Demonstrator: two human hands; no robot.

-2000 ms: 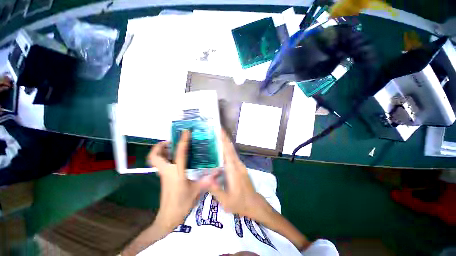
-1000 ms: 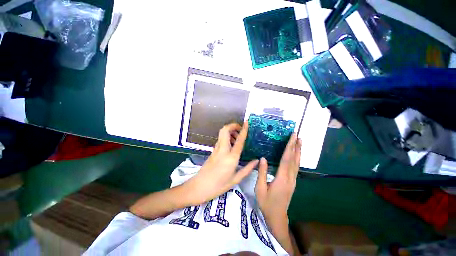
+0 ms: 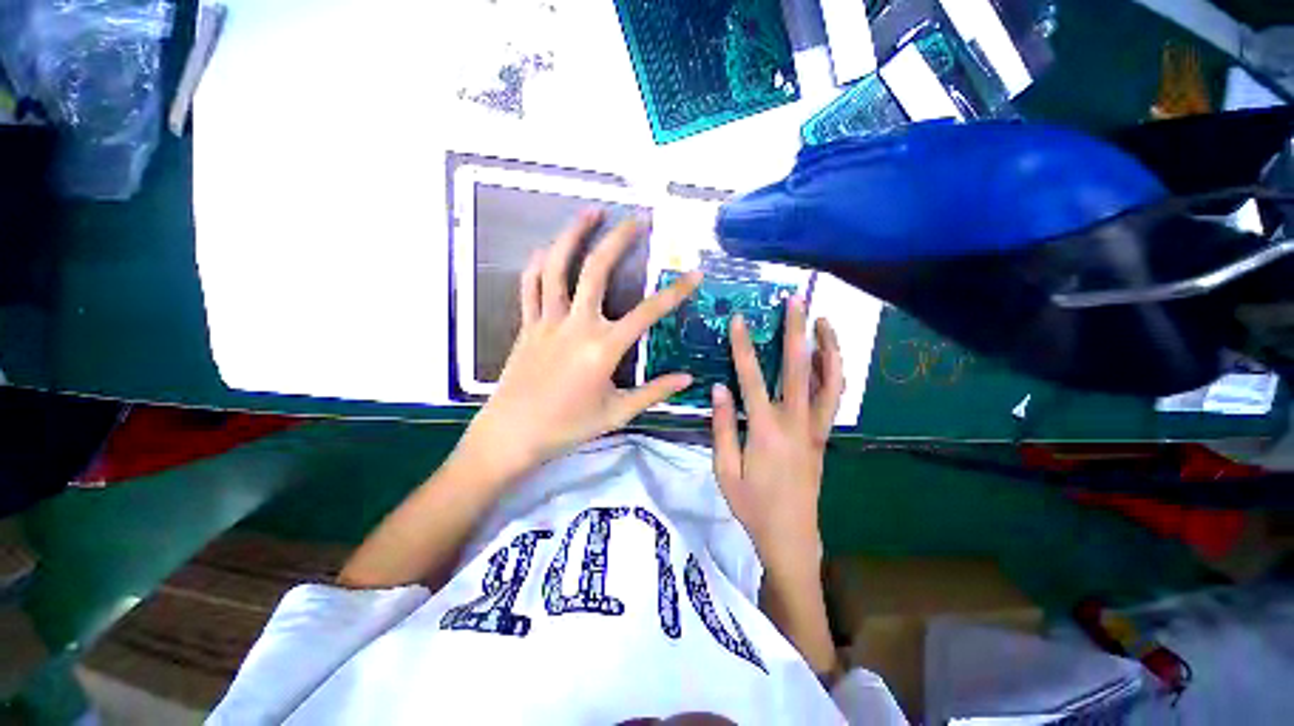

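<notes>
A white frame [image 3: 464, 284] lies in the grey-brown fixture [image 3: 497, 253] at the sheet's near edge. A green circuit board [image 3: 717, 318] sits in the frame's right bay. My left hand [image 3: 575, 341] is spread over the frame's opening, its index finger and thumb reaching the board's left side. My right hand [image 3: 778, 426] has its fingertips on the board's lower right part and the frame's right side. The blue electric screwdriver [image 3: 965, 192] hangs in front of the camera, its tip near the frame's top and hiding part of it.
A white sheet [image 3: 312, 213] bears a scatter of small screws [image 3: 504, 78]. A green board [image 3: 710, 64] and stacked boards [image 3: 908, 85] are at the top right. A crumpled plastic bag [image 3: 100, 85] is at the upper left. Rubber bands [image 3: 1181, 78] lie at the far right.
The frame with its board went from my hands into the fixture. Since then my left hand has spread across the opening. The blue screwdriver now hangs close to the frame.
</notes>
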